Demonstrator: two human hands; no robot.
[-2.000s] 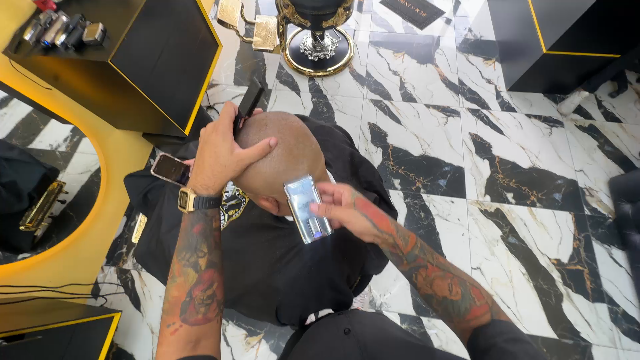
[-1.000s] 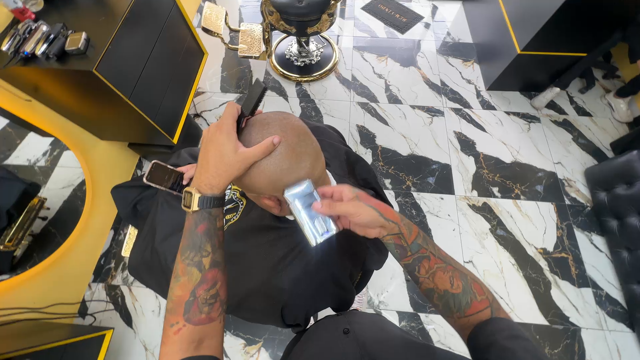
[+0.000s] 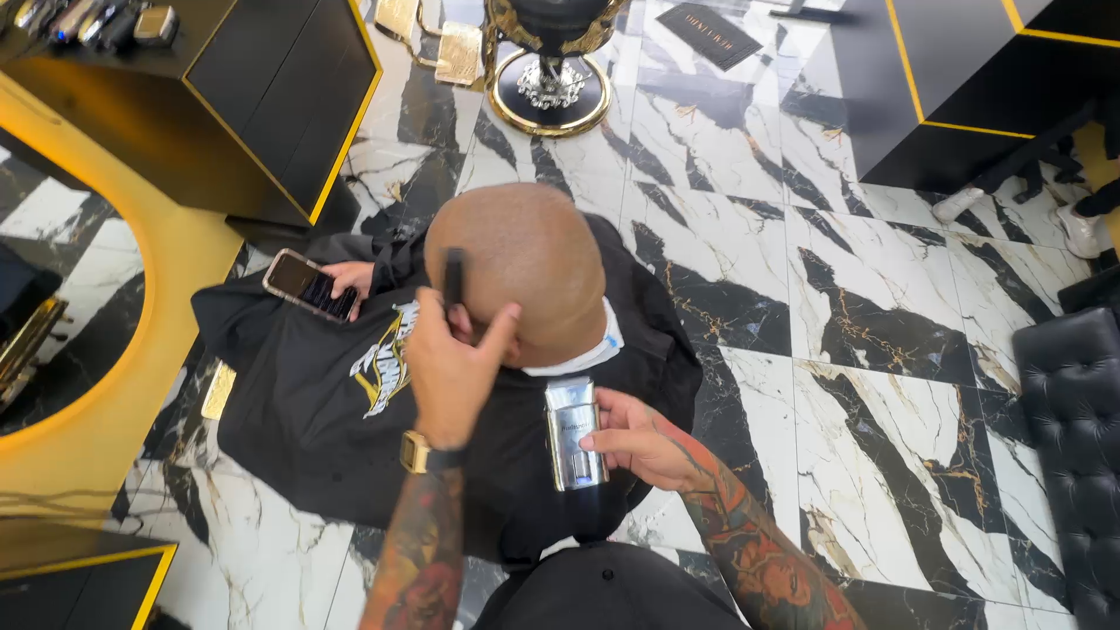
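Observation:
A seated person with a shaved head (image 3: pixel 525 254) wears a black cape (image 3: pixel 297 420) and a white neck strip (image 3: pixel 582 354). My left hand (image 3: pixel 459 372) is at the left side of the head and holds a slim black object (image 3: pixel 453 276), perhaps a brush; its exact kind cannot be told. My right hand (image 3: pixel 643 442) grips a silver electric foil shaver (image 3: pixel 576 435), upright just below the neck strip and apart from the head. A hand of the seated person (image 3: pixel 352 282) holds a smartphone (image 3: pixel 308 284).
A black cabinet (image 3: pixel 280 96) with several clippers (image 3: pixel 114 24) on top stands upper left, above a yellow-framed mirror (image 3: pixel 131 332). A barber chair base (image 3: pixel 551 92) is at the top. A tufted black seat (image 3: pixel 1072 437) is at right; a person's shoes (image 3: pixel 958 204) show beyond it.
My left hand has moved from the top of the head down to its side, with the black object. My right hand has drawn the shaver away from the head.

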